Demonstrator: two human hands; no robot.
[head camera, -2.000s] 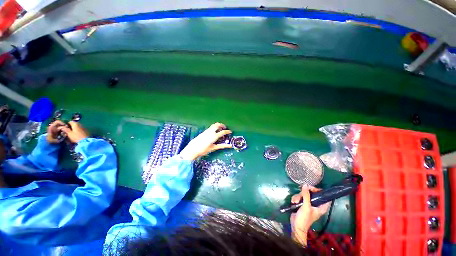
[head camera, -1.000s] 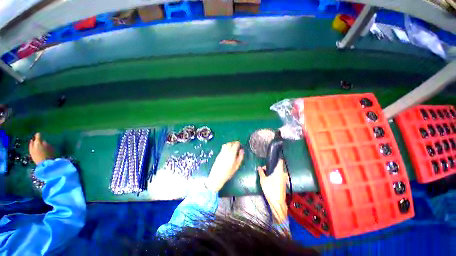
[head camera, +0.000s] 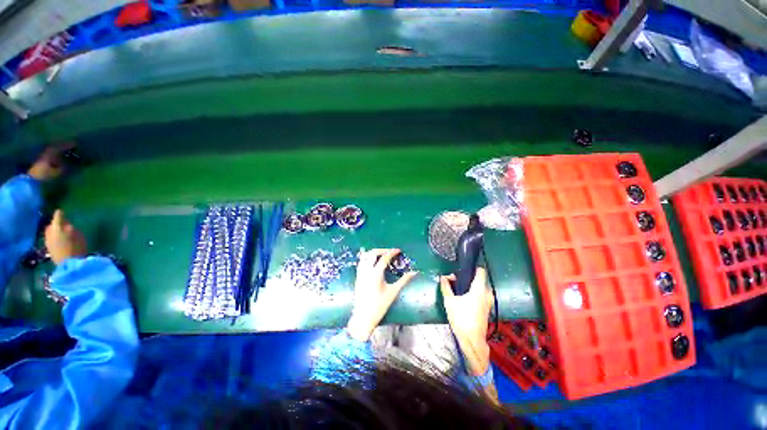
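Note:
My left hand (head camera: 375, 290) holds a small dark round unit (head camera: 398, 265) between thumb and fingers over the bench. My right hand (head camera: 468, 311) is closed around a black electric screwdriver (head camera: 471, 259), right of my left hand. The round dish of screws (head camera: 446, 234) lies just behind the screwdriver, partly covered by it. Three round units (head camera: 320, 217) sit in a row on the bench, behind a scattered pile of small silver parts (head camera: 313, 269). The block of strip parts (head camera: 220, 262) lies left of the pile, beside thin dark blue empty strips (head camera: 270, 245).
A large orange-red compartment tray (head camera: 599, 273) stands at right, dark units along its right column. A clear plastic bag (head camera: 498, 193) touches its upper left corner. Lower red trays (head camera: 526, 351) and another filled tray (head camera: 730, 243) show. The green belt (head camera: 336, 164) runs behind; a coworker's blue sleeves (head camera: 92, 336) are at left.
The view has shifted right since the first frame. My left hand has left the units at the back and now holds a unit near the screwdriver. The coworker's other hand has come over the belt.

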